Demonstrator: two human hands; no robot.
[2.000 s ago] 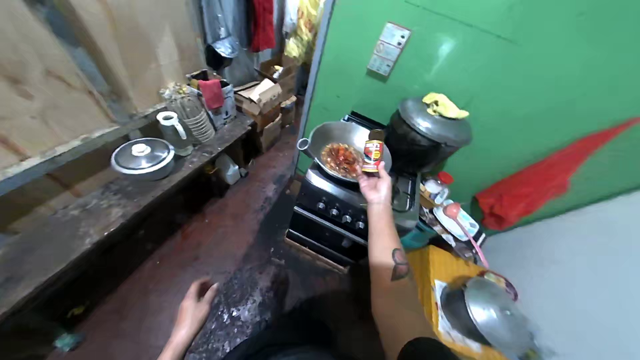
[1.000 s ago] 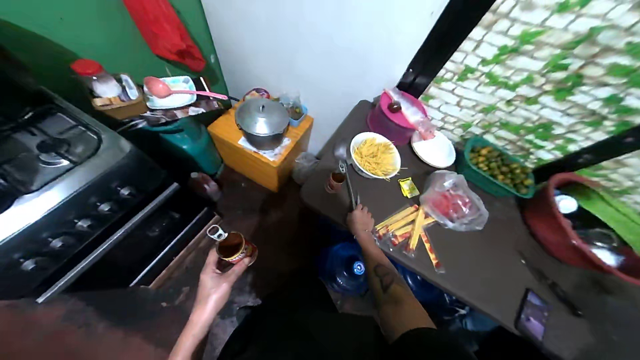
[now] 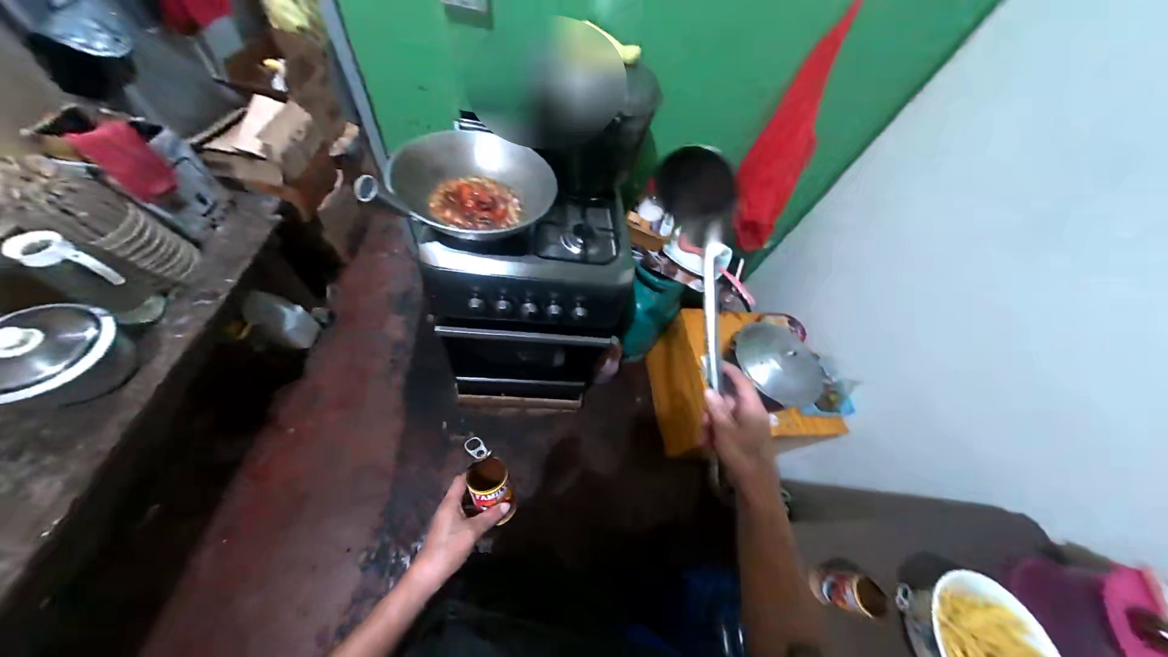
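Note:
My left hand (image 3: pixel 459 527) holds an opened tin can (image 3: pixel 489 488) with its ring-pull lid bent up, low in front of the stove. My right hand (image 3: pixel 739 424) grips the long handle of a metal ladle (image 3: pixel 711 301), its bowl raised and blurred by motion right of the stove. Up ahead, a metal wok (image 3: pixel 415 173) sits on the left of the gas stove (image 3: pixel 529 283), with a red, chunky cooked mixture (image 3: pixel 475 203) inside. Another opened can (image 3: pixel 849 591) lies or stands tilted in view on the dark table, beside a white bowl (image 3: pixel 985 584) of pale yellow strips.
Behind the stove's right side stands a large dark pot (image 3: pixel 639 100). A lidded pot (image 3: pixel 780 365) rests on an orange wooden stand (image 3: pixel 675 392). Along the left runs a counter (image 3: pixel 173 338) with another lidded pot (image 3: pixel 64 351) and a pitcher (image 3: pixel 73 265). A red cloth (image 3: pixel 785 137) hangs at the wall.
The view has swung from the table back to the stove. My right hand has lifted the ladle off the table, where it was a second ago. The left hand keeps its hold on the can.

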